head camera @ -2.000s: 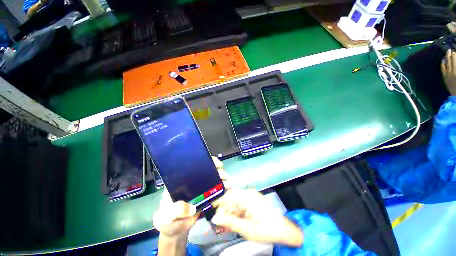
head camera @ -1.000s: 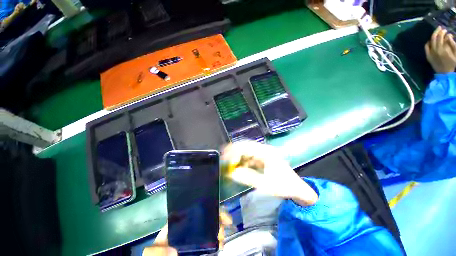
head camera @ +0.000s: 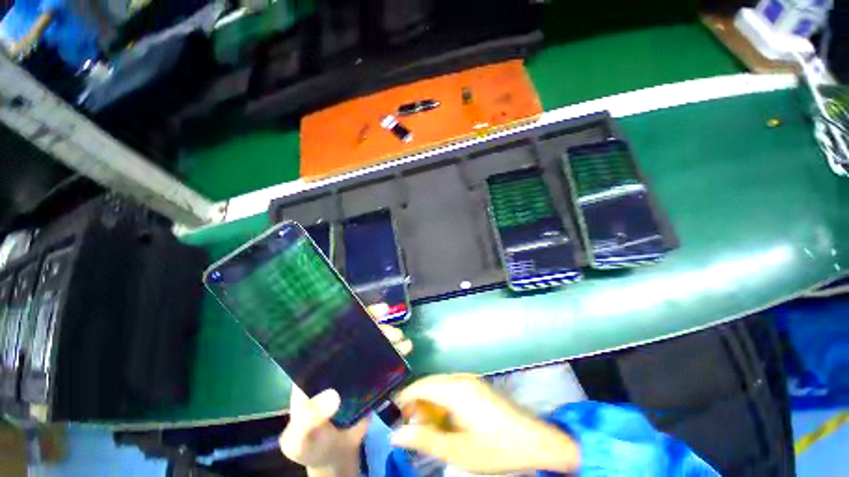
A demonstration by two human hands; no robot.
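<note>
My left hand (head camera: 321, 433) holds a smartphone (head camera: 303, 317) by its lower end, tilted, its screen showing green text lines. My right hand (head camera: 479, 424) holds a small dark stick (head camera: 388, 411) at the phone's bottom end; whether it is plugged in is hard to tell. Behind the phone lies a black phone tray (head camera: 437, 219). Two phones with green text lie in its right slots, and a dark-screened phone (head camera: 374, 256) with a red bar lies left of the middle slot. The held phone hides most of the leftmost one.
An orange mat (head camera: 335, 144) behind the tray bears small parts, including a silver and dark stick (head camera: 396, 129). A loaded tray stack (head camera: 102, 326) stands at left. A white cable (head camera: 831, 140) lies at far right. Dark trays (head camera: 680, 401) sit low at right.
The held phone has risen and tilted left, and its screen has turned from dark to green text. My right hand has moved down to its bottom end. The view has shifted left.
</note>
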